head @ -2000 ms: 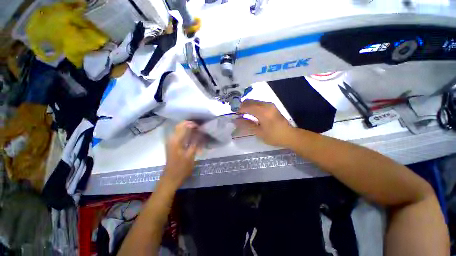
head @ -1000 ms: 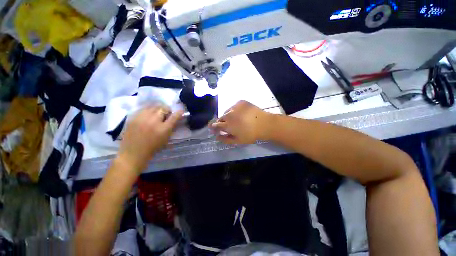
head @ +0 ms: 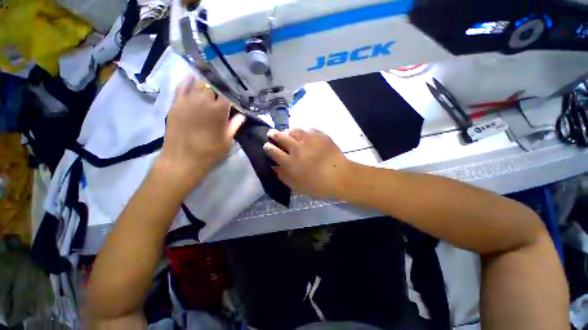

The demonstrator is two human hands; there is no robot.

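A white garment panel [head: 126,119] with narrow black strips lies left of the needle and reaches over the table's front edge. A black fabric piece [head: 263,161] runs from beside the presser foot towards the front edge. My left hand [head: 198,122] is on the cloth left of the needle, blurred, its fingers around the top of the black piece. My right hand [head: 304,158] holds the black piece's right edge just in front of the grey-blue cylinder [head: 280,113]. The needle itself is hidden. The sewing machine [head: 348,38] stands over the work.
A black cut panel [head: 380,116] lies right of the needle. Further right are thread snips [head: 449,106], a red-handled tool [head: 493,105] and scissors [head: 572,116]. Cloth is heaped at the left. A red basket [head: 196,271] is below the table.
The black piece, bunched near the needle a second ago, now lies lengthwise towards the front edge. My left hand has moved up beside the machine head. The white panel now reaches over the front edge.
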